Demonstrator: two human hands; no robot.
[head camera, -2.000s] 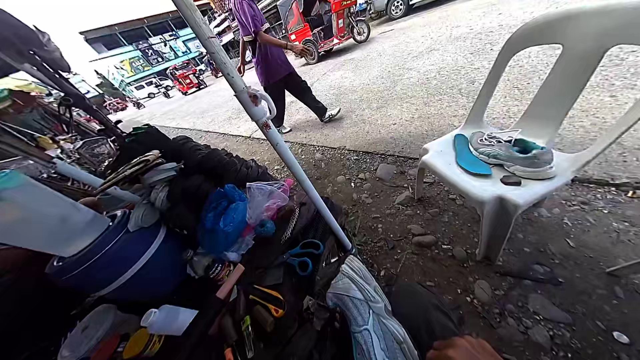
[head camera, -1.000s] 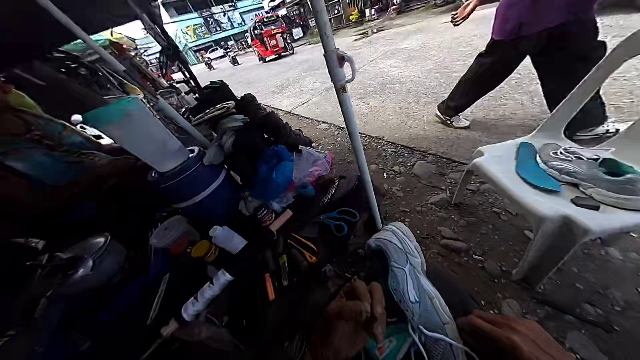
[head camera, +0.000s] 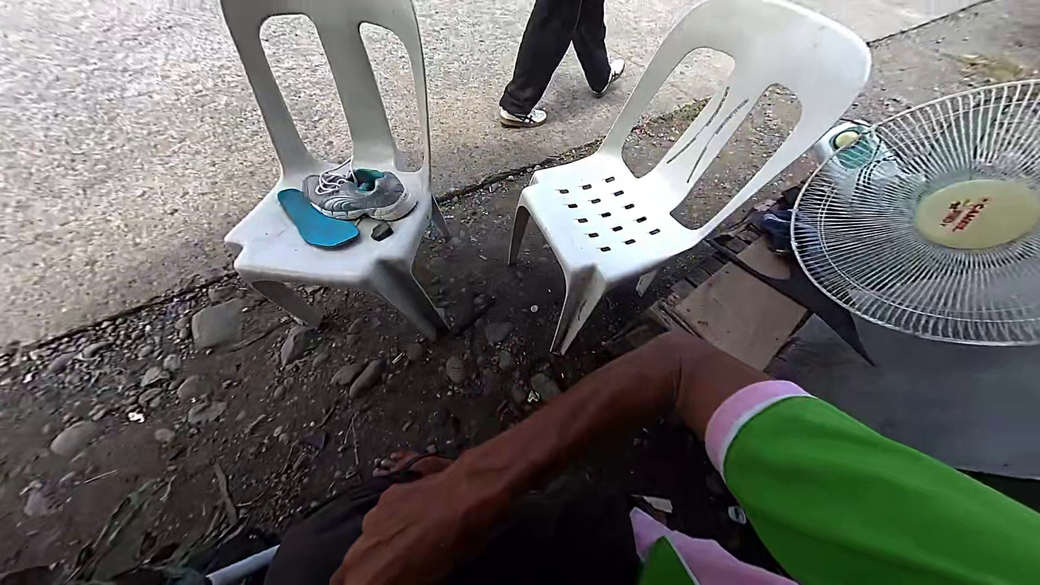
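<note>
My right hand (head camera: 418, 516) lies low in the view, over the dark cloth of my leg; its fingers run past the bottom edge, so what it holds, if anything, is hidden. My left hand is out of view. Beyond the right hand, a grey and white sneaker (head camera: 360, 195) with loose white laces rests on the seat of a white plastic chair (head camera: 305, 262). A blue insole (head camera: 318, 219) lies beside it, and a small dark block (head camera: 381, 231) sits near the seat's front right.
A second white plastic chair (head camera: 597, 215) stands to the right. Farther right are a caged fan (head camera: 967, 215) and a flat brown board (head camera: 743, 309). Stones (head camera: 218, 323) dot the dirt. Behind the chairs, a person in dark trousers (head camera: 546, 49) is on the pavement.
The view has swung far right, bringing in the second chair and fan. The sneaker at my lap, my left hand and the tools have left the view.
</note>
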